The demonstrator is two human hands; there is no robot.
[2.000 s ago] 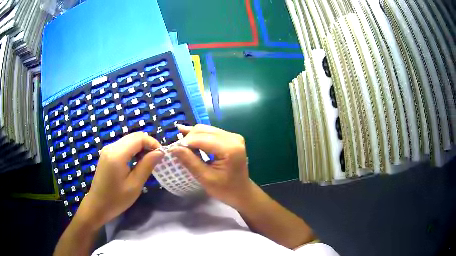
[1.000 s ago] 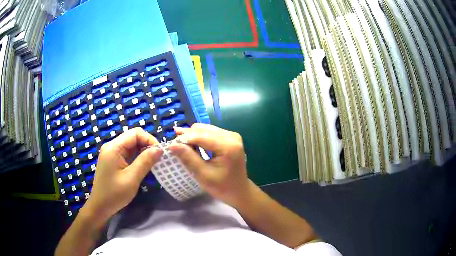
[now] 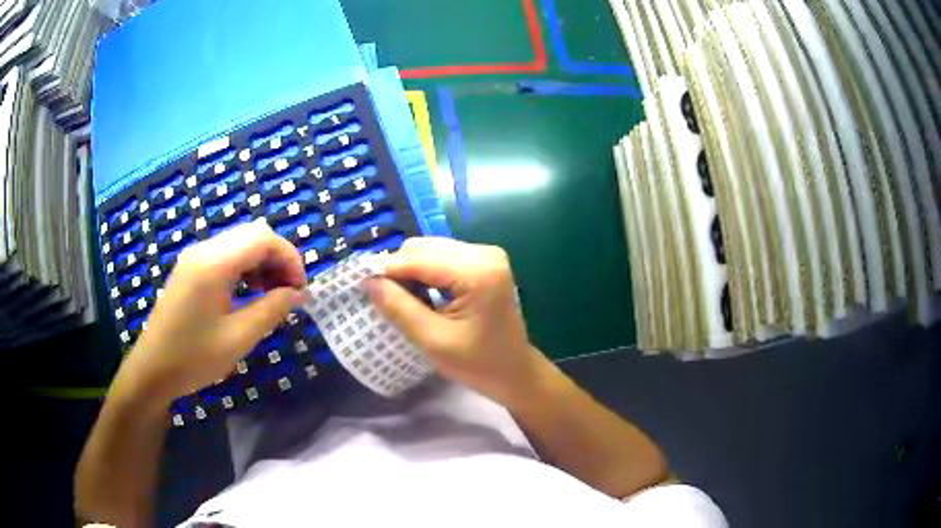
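Note:
My right hand (image 3: 454,309) pinches the top right edge of a white label sheet (image 3: 369,335) with a grid of small dark-printed squares. The sheet hangs bent towards me. My left hand (image 3: 222,304) is at the sheet's upper left corner, thumb and forefinger close together; whether a label is between them cannot be told. Both hands are above the black foam tray (image 3: 397,186), which has rows of blue oblong cut-outs and small white labels between them. My left hand and the sheet hide part of the tray.
A plain light blue sheet (image 3: 222,77) lies beyond the tray. Stacked boards stand at the right (image 3: 805,175) and the left (image 3: 41,175). The green bench top (image 3: 557,268) has red, blue and yellow tape lines. The floor (image 3: 743,443) is dark.
My left hand has moved left, away from my right hand, and more of the sheet and the tray's near rows show. The view has shifted slightly.

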